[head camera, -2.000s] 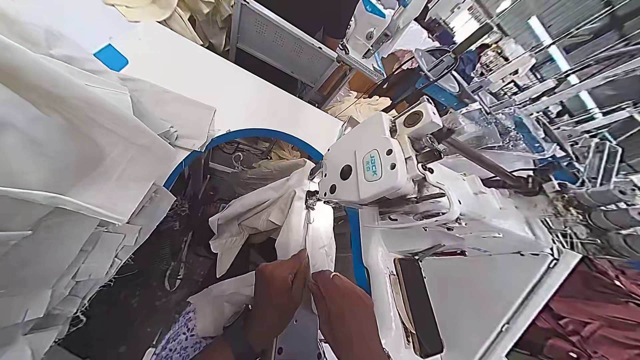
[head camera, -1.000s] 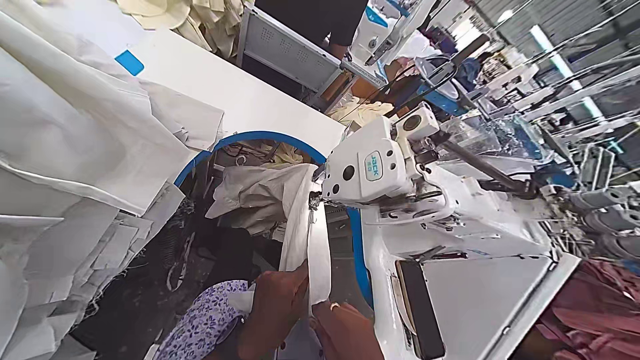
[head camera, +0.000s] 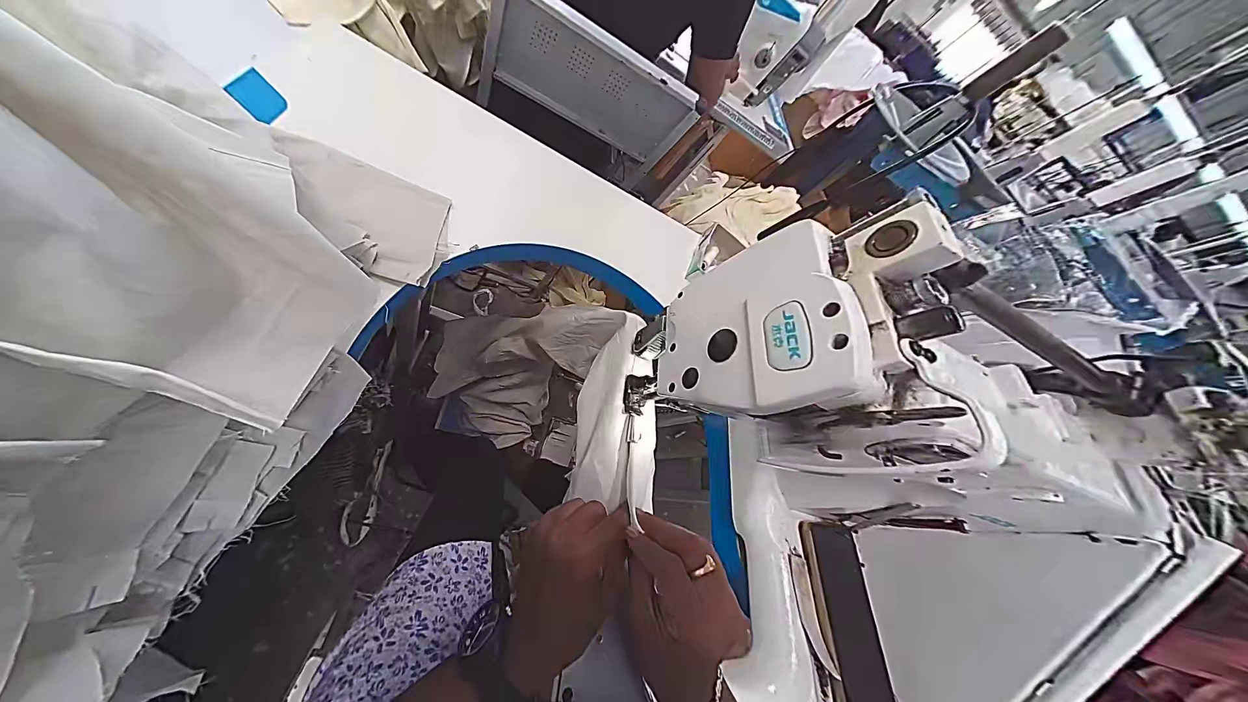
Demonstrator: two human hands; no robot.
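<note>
A strip of white fabric (head camera: 606, 439) runs from under the presser foot (head camera: 639, 392) of a white Jack sewing machine (head camera: 760, 331) down to both hands. My left hand (head camera: 570, 585), with a dark watch at the wrist, pinches the fabric's lower part. Close against it, my right hand (head camera: 682, 595), wearing a ring, pinches the folded edge between thumb and finger. More of the cloth hangs to the left of the foot, over the blue-edged opening. The fingertips partly hide the held edge.
Stacked white fabric pieces (head camera: 175, 253) cover the left side of the white table (head camera: 507, 166). A blue rim (head camera: 720, 507) borders the opening beside the machine. At the top, a co-worker's hand (head camera: 714, 80) is near another machine. Reddish cloth (head camera: 1185, 643) lies at lower right.
The hands stay on the fabric below the presser foot, but their grip has shifted and their fingertips are now closer together. The cloth left of the foot has changed its folds.
</note>
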